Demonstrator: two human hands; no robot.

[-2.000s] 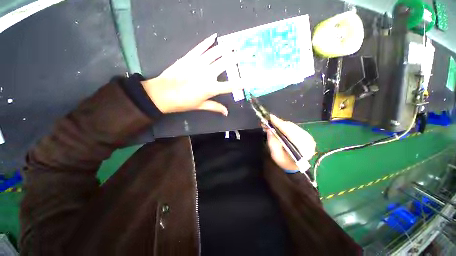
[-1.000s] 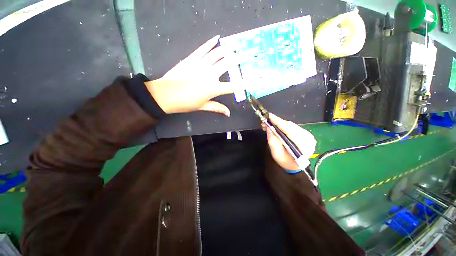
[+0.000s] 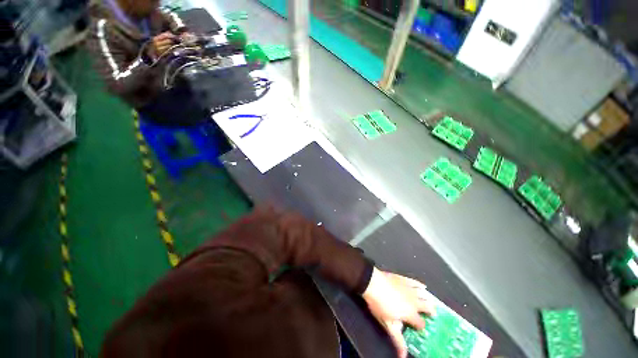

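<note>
A green circuit board [image 3: 448, 337] lies on a white paper sheet [image 3: 483, 345] at the bottom right, cut off by the lower edge. My left hand [image 3: 397, 305] rests with spread fingers on the board's left end, its fingertips over the green surface. The fingers do not visibly close around it. My right hand and the soldering iron are not in view.
Several green boards [image 3: 446, 179] lie on the grey conveyor [image 3: 413, 210] beyond the black bench mat [image 3: 315, 185]. Blue-handled cutters [image 3: 246, 126] lie on another white sheet [image 3: 276, 143]. A person [image 3: 126, 52] works at the upper left. Metal posts stand along the bench.
The view has swung left, bringing the conveyor and another person into sight. The board and my left hand now appear at the bottom right. My right hand, iron, pot and feeder have left the picture.
</note>
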